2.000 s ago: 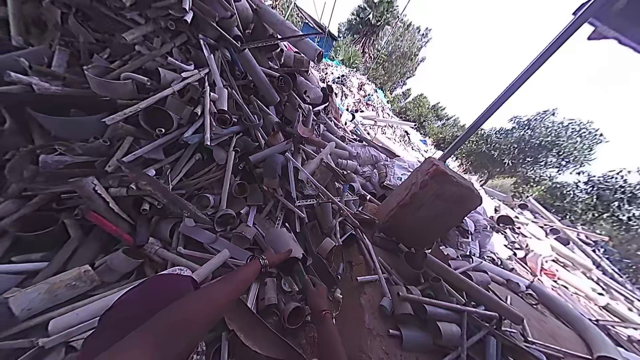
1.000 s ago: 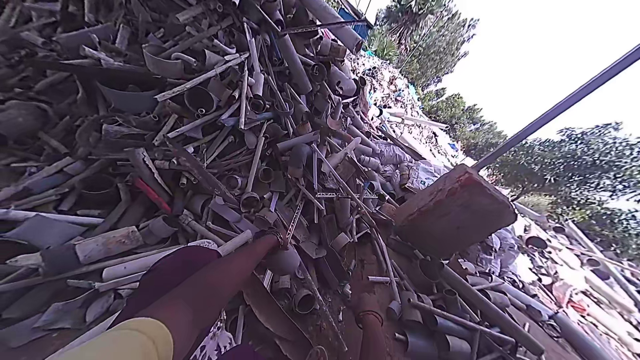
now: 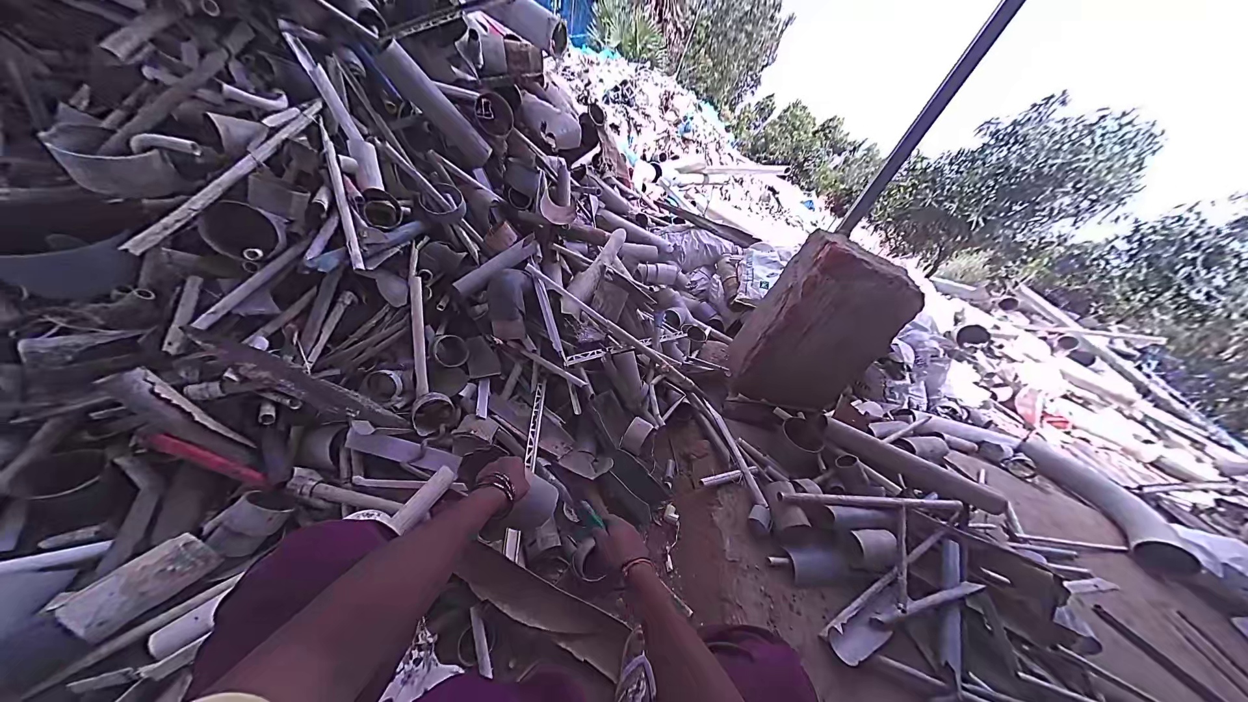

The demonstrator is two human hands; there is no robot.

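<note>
My left hand (image 3: 502, 480), with bracelets at the wrist, is at a short grey plastic pipe piece (image 3: 534, 504) low in the scrap pile; its fingertips are hidden, so its hold is unclear. Just to the right, my right hand (image 3: 619, 544) is closed on a small green-handled tool (image 3: 589, 514), whose kind I cannot tell. A perforated white strip (image 3: 535, 424) stands up from the pile beyond my left hand. Below the hands lies a curved brown sheet piece (image 3: 546, 595).
A heap of plastic pipe scraps (image 3: 429, 97) rises at left. A large stone-like block (image 3: 829, 317) with a metal pole (image 3: 931, 117) stands right of centre. Pipe pieces (image 3: 907, 463) lie on the brown ground at right. Trees (image 3: 1014, 185) stand behind.
The perforated strip, lying across the pile beyond my hands one second ago, now also shows upright near my left hand. My right hand has come up beside the left one.
</note>
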